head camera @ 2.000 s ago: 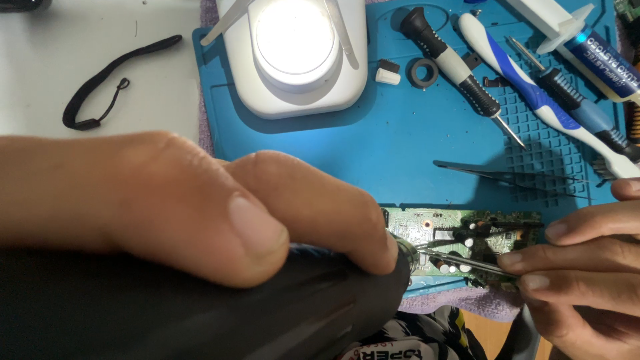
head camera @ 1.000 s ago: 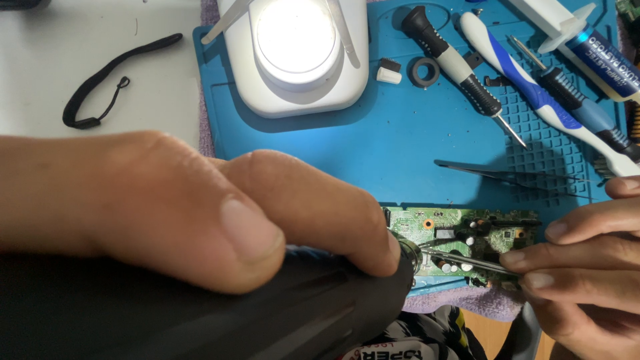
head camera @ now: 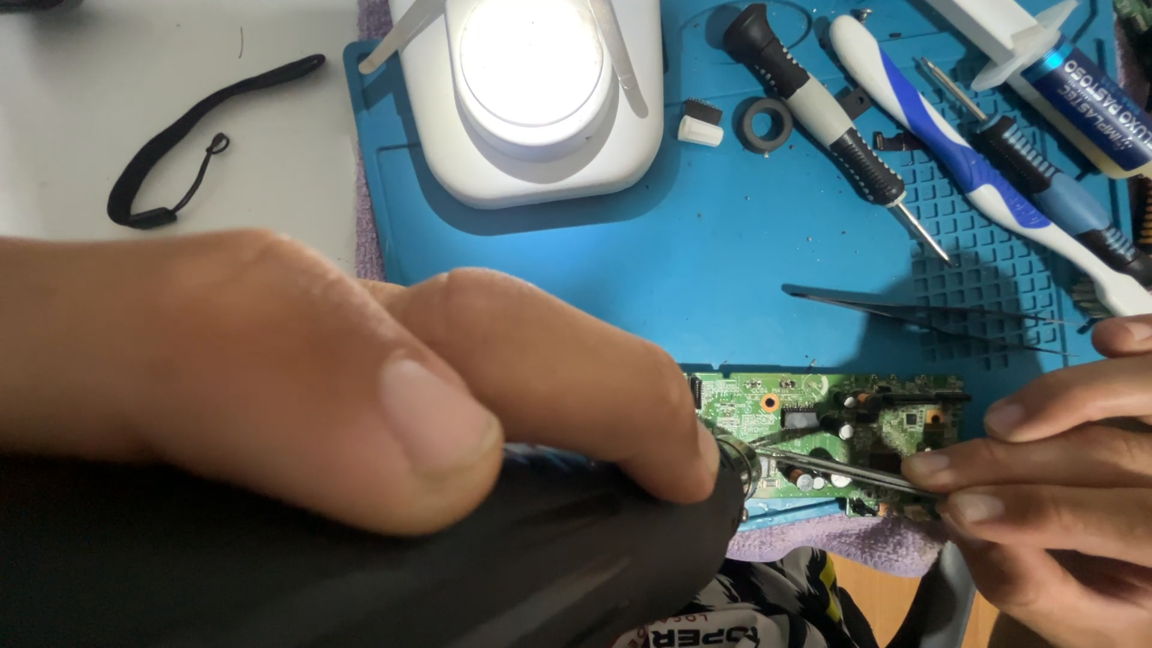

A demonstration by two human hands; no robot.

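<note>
My left hand point(head camera: 432, 378) grips the thick black body of a hand-held tool point(head camera: 540, 558), perhaps a hot air gun; its metal-ringed front end is over the left part of a green circuit board point(head camera: 733, 396). Thumb and forefinger lie along the top of the tool. From the right, my right hand point(head camera: 1044, 468) holds thin metal tweezers point(head camera: 846, 470) between its fingers, with their tips close to the tool's front end, above the board. Small capacitors and chips stand on the board. The tool hides the board's left end, and whether the tweezers touch a part cannot be told.
A blue silicone mat point(head camera: 576, 252) bears a lit white lamp point(head camera: 531, 63), a black ring point(head camera: 765, 124), a precision screwdriver point(head camera: 832, 135), a white and blue brush handle point(head camera: 972, 171), a second screwdriver point(head camera: 1053, 180), a flux syringe point(head camera: 1080, 99) and dark tweezers point(head camera: 900, 312). A black strap point(head camera: 180, 135) lies left.
</note>
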